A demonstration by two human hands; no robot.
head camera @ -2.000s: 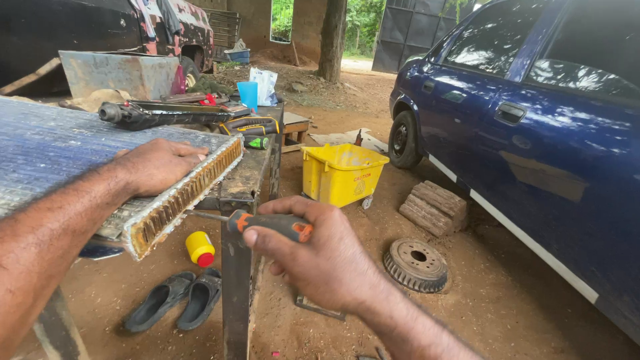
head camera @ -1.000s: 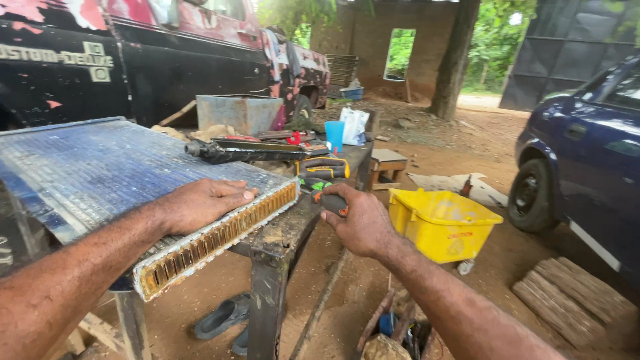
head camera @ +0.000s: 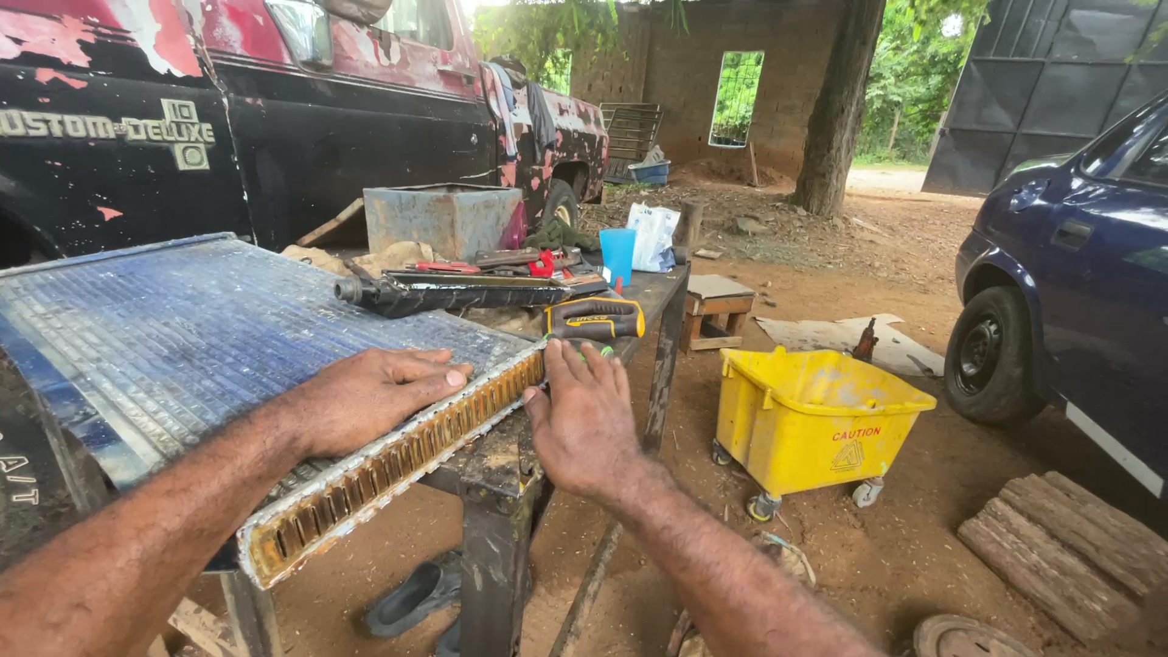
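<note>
A radiator core (head camera: 219,319) lies flat on the workbench, its brown, slotted header end (head camera: 383,470) facing me along the near right edge. My left hand (head camera: 374,397) rests palm down on the core beside that edge, holding nothing. At the far end of the header, my right hand (head camera: 584,411) touches the rim with its fingertips; no tool shows in it, though its palm is hidden. Just beyond the right fingers lies a saw with a black and yellow handle (head camera: 595,318). A green item is partly visible under that handle. Behind the core sits a long black plastic part (head camera: 456,292).
The wooden bench (head camera: 497,520) also bears tools, a blue cup (head camera: 618,255) and a metal box (head camera: 444,222). A yellow wheeled bucket (head camera: 817,420) stands right of it. Beyond are a blue car (head camera: 1077,255), logs (head camera: 1068,547) and a worn truck (head camera: 347,119).
The orange and black handled tool seen earlier in my right hand no longer shows. My right hand has come to the far end of the radiator's header. The view has swung left.
</note>
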